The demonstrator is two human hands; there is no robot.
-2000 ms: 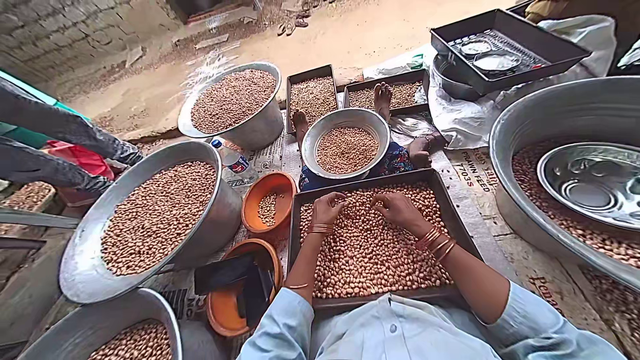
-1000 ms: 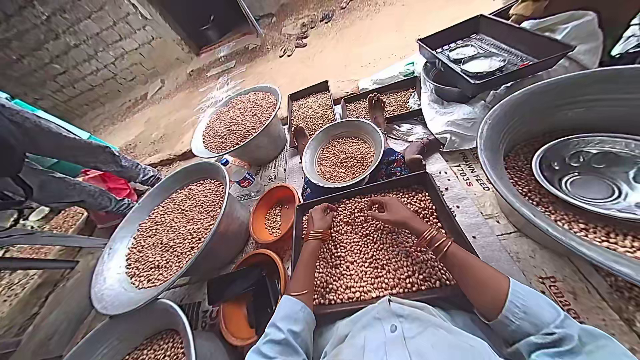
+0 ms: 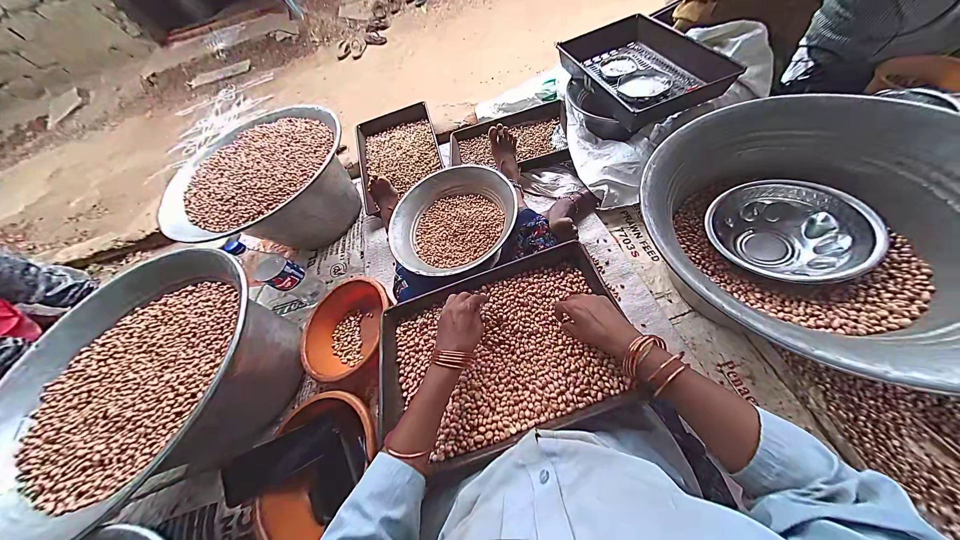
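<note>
A dark rectangular tray (image 3: 388, 360) full of reddish-brown nuts or seeds (image 3: 517, 367) lies before me. My left hand (image 3: 460, 322) is over the tray's left half, fingers bent inward at the surface of the nuts. On the right half, my right hand (image 3: 592, 321) has its fingertips down at the nuts. Whether either hand pinches a nut is too small to tell. Left of the tray stands an orange plastic bowl (image 3: 319, 337) with a few nuts inside. Beyond the tray, a round metal basin (image 3: 405, 217) of smaller-looking nuts rests between a person's feet.
Large metal tubs of nuts stand at left (image 3: 244, 330), upper left (image 3: 330, 195) and right (image 3: 675, 255), the last with a steel plate (image 3: 795, 231) in it. A second orange bowl (image 3: 281, 514) holds dark objects. Also near are a plastic bottle (image 3: 281, 271) and a stacked black tray (image 3: 652, 112).
Both hands have stayed over the tray of nuts, with small shifts of the fingers. The view has swung a little between frames.
</note>
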